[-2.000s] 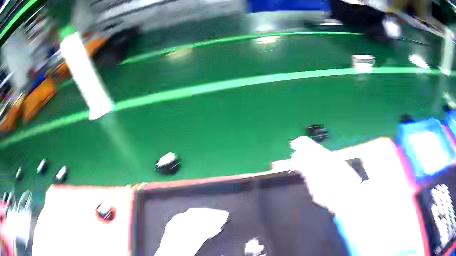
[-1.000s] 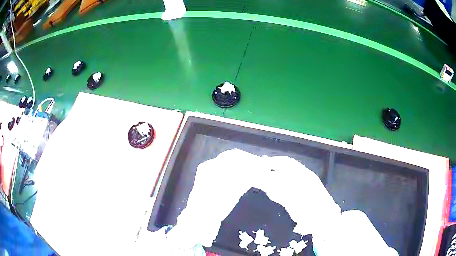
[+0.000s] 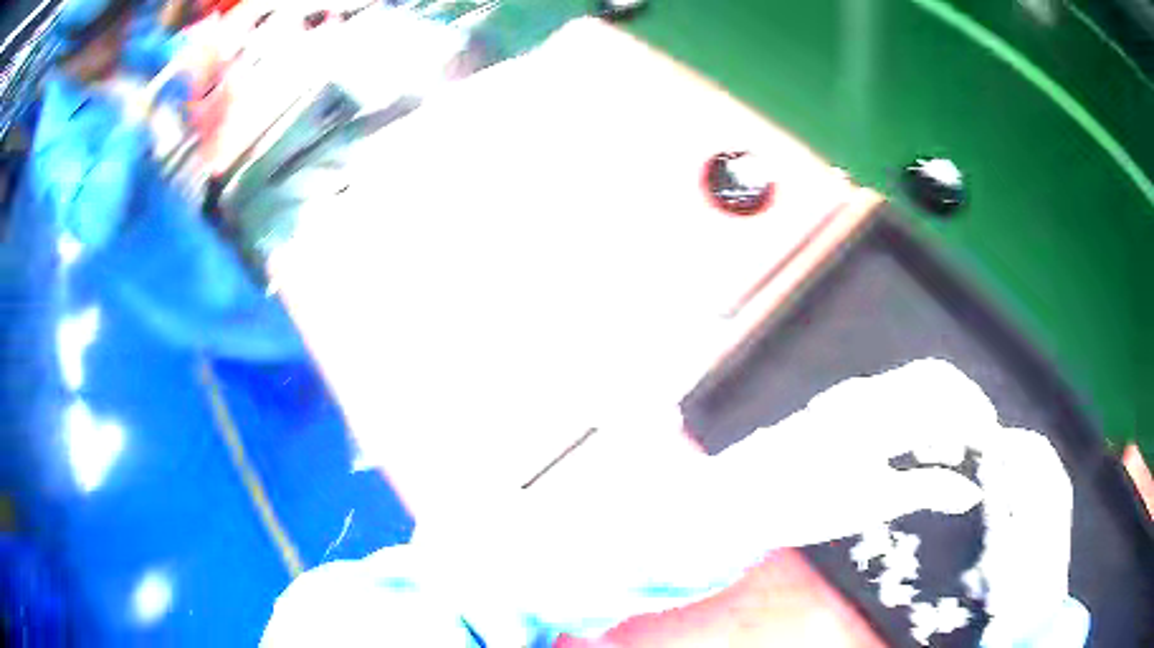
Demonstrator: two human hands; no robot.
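Small white parts (image 3: 896,566) lie in a loose group in the black tray (image 3: 829,323) at the lower right. My left hand (image 3: 886,437), in an overexposed white glove, reaches across the tray from the lower left. My right hand (image 3: 1031,525), also gloved in white, is beside it over the tray's right part. Their fingertips are close together or touching just above the parts. Glare hides finger detail and whether either holds a part. A round dark unit with a white top (image 3: 738,184) sits on the pale side board.
The glaring white board (image 3: 506,215) fills the middle. The green belt (image 3: 1050,279) runs along the upper right, with a black unit with a white top (image 3: 936,185) beside the tray corner. A person in blue (image 3: 95,158) is at the upper left, blurred, above a blue floor (image 3: 165,468).
The view has swung left, so the tray and belt units sit further right and the person and blue floor show. My hands remain over the tray, their fingers near the white parts.
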